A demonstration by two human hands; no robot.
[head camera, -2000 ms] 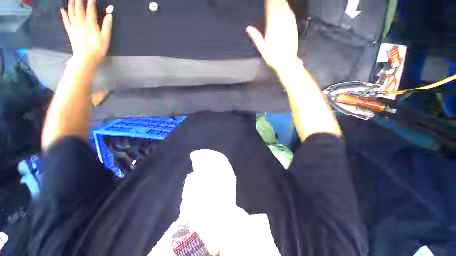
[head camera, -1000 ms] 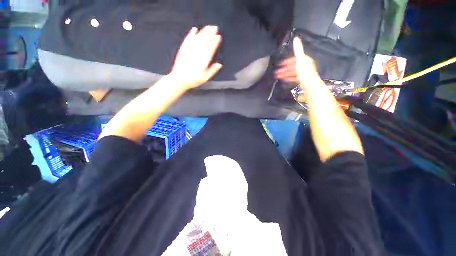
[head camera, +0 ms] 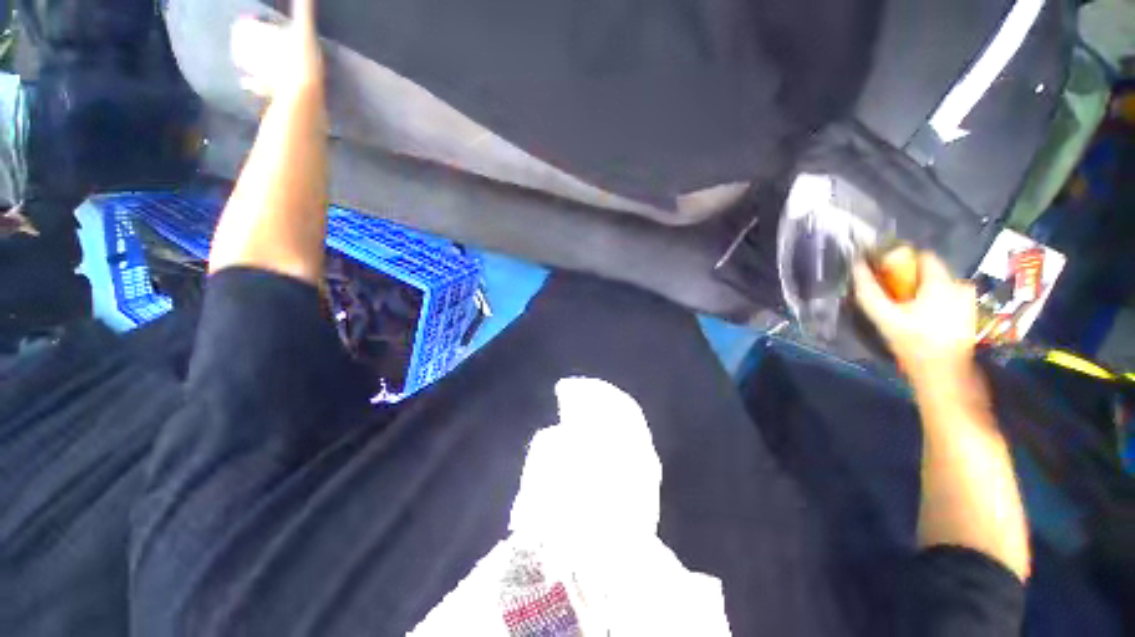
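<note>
The dark jacket (head camera: 597,87) lies over the grey ironing table (head camera: 411,118), whose front edge shows below the cloth. My right hand (head camera: 927,317) is closed around the orange-brown handle of the steam iron (head camera: 815,243). The silver iron is blurred, at the right end of the board. My left hand (head camera: 276,60) is at the jacket's left edge, over the board's left end. Its fingers are blurred and partly hidden, so I cannot tell whether it grips the cloth.
Blue plastic crates (head camera: 436,317) holding dark pieces are below the board. A red-and-white card (head camera: 1027,280) is at the right, near the yellow line (head camera: 1077,363). A white strip (head camera: 990,69) lies at the upper right. White cloth (head camera: 591,467) is on my lap.
My right hand has moved onto the iron's handle and holds it. My left hand has moved from the jacket's middle to its left edge. The view has shifted, and the jacket's buttons no longer show.
</note>
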